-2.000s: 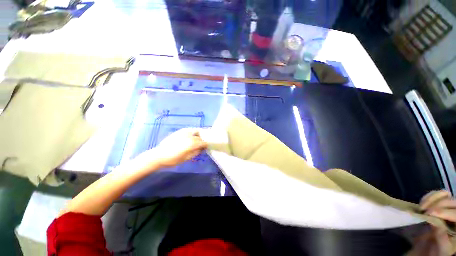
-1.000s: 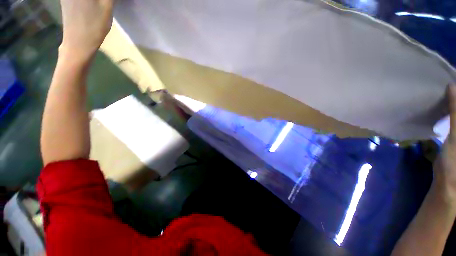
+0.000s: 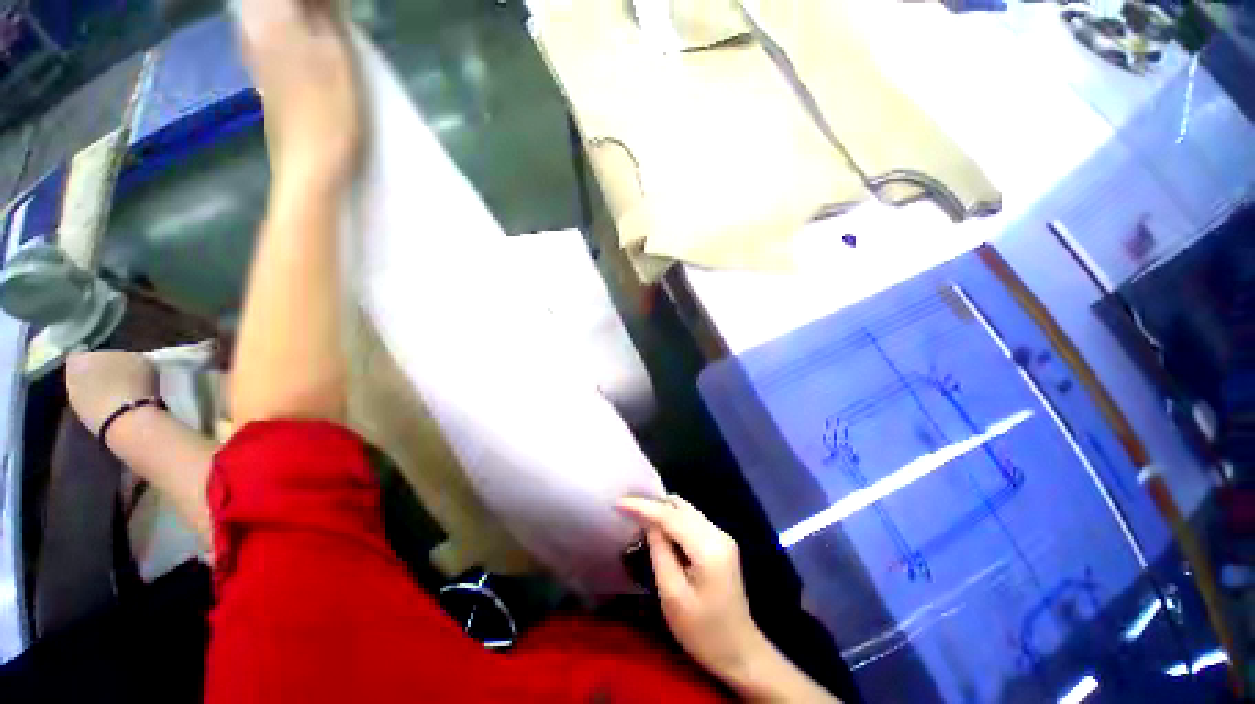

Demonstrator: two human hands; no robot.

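Observation:
A long white strip (image 3: 475, 358) lies along a khaki fabric panel (image 3: 399, 426) that shows beneath its left side. The cloth runs slantwise from upper left to lower middle, in front of my body. My left hand (image 3: 296, 62), blurred near the top edge, holds its far end; the fingertips are unclear. My right hand (image 3: 695, 564) pinches its near end, thumb and fingers together. The blue-tinted clear template (image 3: 826, 399), with black outlines and glare streaks, lies on the table at right, apart from the cloth.
Stacked khaki cut panels (image 3: 730, 151) lie on the white table (image 3: 915, 62). An orange-brown strip (image 3: 1053, 330) runs along the template. Another person's forearm with a dark bracelet (image 3: 131, 413) is at left. A white-topped box (image 3: 571, 282) stands partly behind the cloth.
The view has turned left. The cloth has swung from above the template to the left of it, still between both hands. The stacked panels and the other person's arm have come into view.

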